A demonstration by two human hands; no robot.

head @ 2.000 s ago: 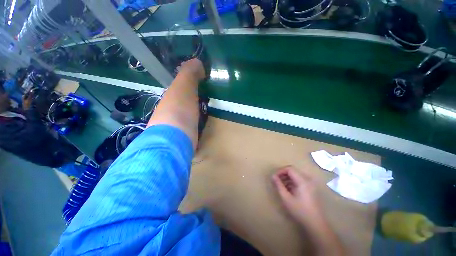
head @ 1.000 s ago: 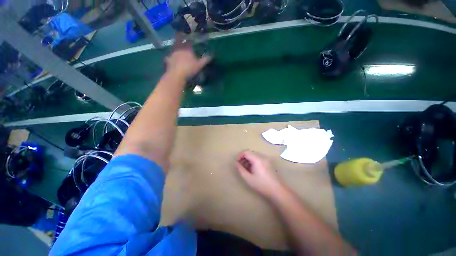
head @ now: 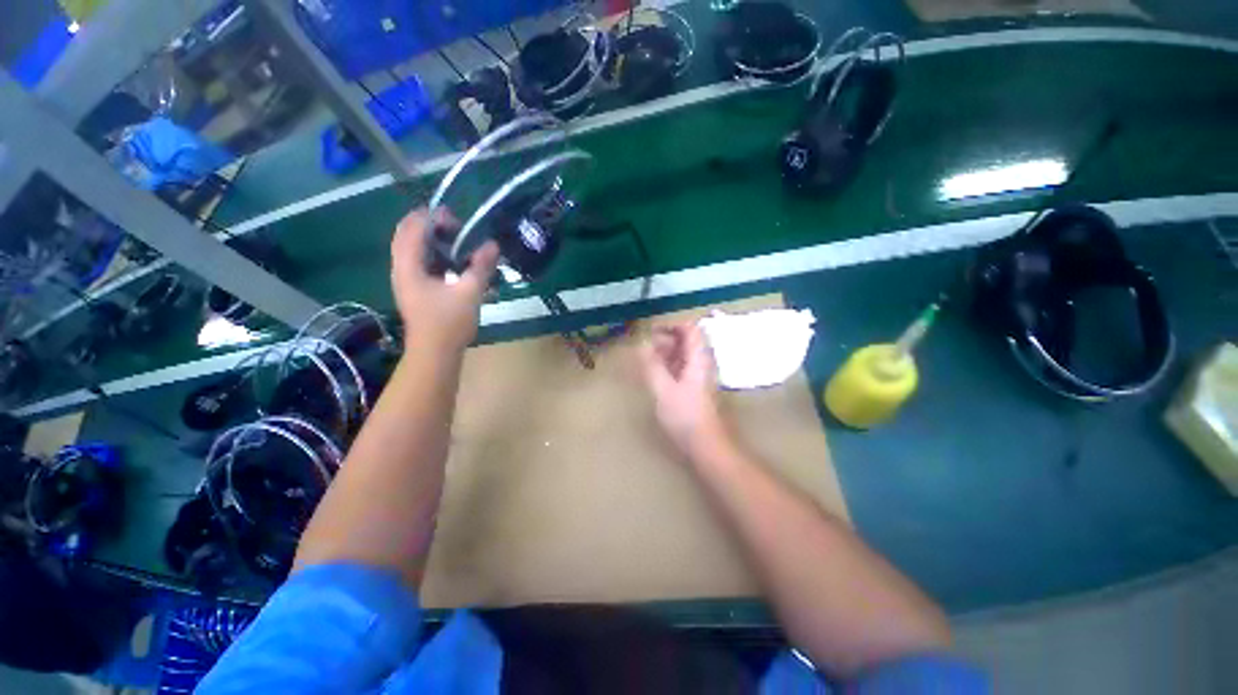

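My left hand point(head: 441, 278) holds a black headset point(head: 532, 234) with twin silver hoops over the line's near edge, above the back of the tan board point(head: 597, 475). The hoops point up, and a thin dark boom or lead hangs from the headset toward the board. My right hand point(head: 683, 378) is over the board, to the right of the headset, with fingers curled. I cannot tell if anything is between its fingertips. A crumpled white cloth point(head: 763, 349) lies just beyond it. The yellow glue bottle point(head: 870, 386) is right of the board, its green-tipped nozzle pointing up and right.
Another headset point(head: 1147, 326) lies on the green bench at the right, near a pale yellow block point(head: 1212, 414). Stacked headsets point(head: 272, 482) are at the left. More headsets stand on the green line, one point(head: 819, 149) straight ahead. A grey post point(head: 333, 95) rises at the upper left.
My left hand has drawn back from the green line and now holds a headset near the board. My right hand has moved up the board, beside the white cloth. The view has shifted right.
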